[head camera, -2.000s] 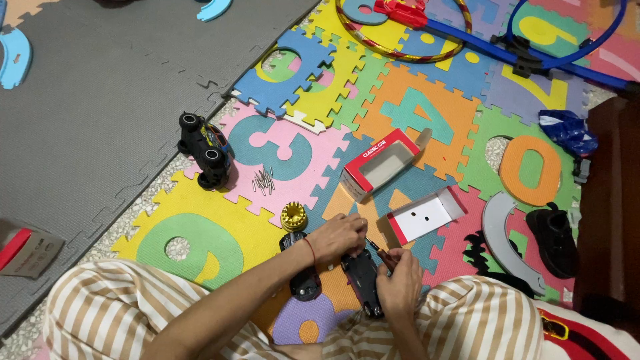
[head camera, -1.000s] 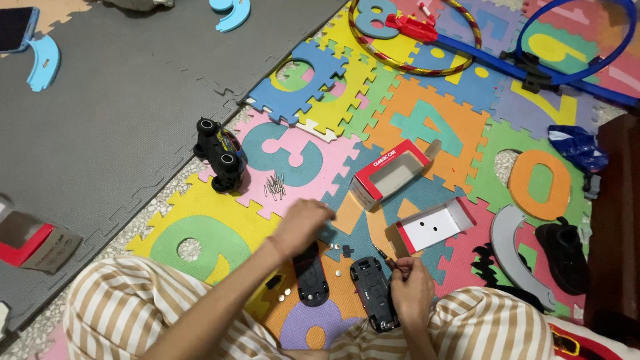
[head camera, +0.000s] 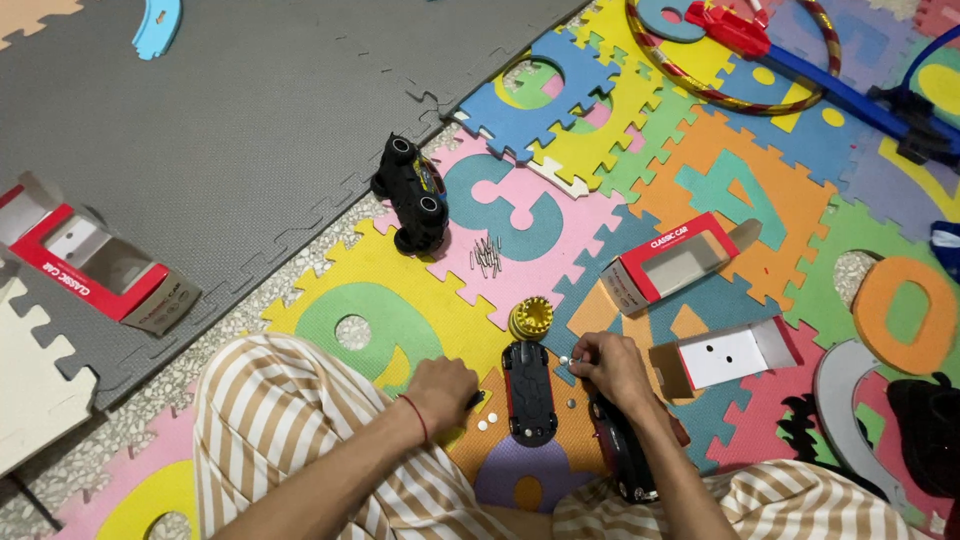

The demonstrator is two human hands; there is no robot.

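Note:
My left hand, with a red string on its wrist, holds a small black piece at its fingertips. My right hand pinches a small silver button-like disc; another disc lies beside it. Between my hands a toy car lies with its black underside up, below a yellow toothed ring-shaped object. A second dark toy car lies partly under my right forearm. More discs lie left of the first car, and one lies to its right.
A black toy truck lies on its side near a pile of screws or pins. Red toy car boxes and a white box insert lie around. Beyond are a hoop, blue track and grey curved track.
My right hand has left the second car's far end and is now at the discs. My left hand has moved down and left. The second car has shifted and turned.

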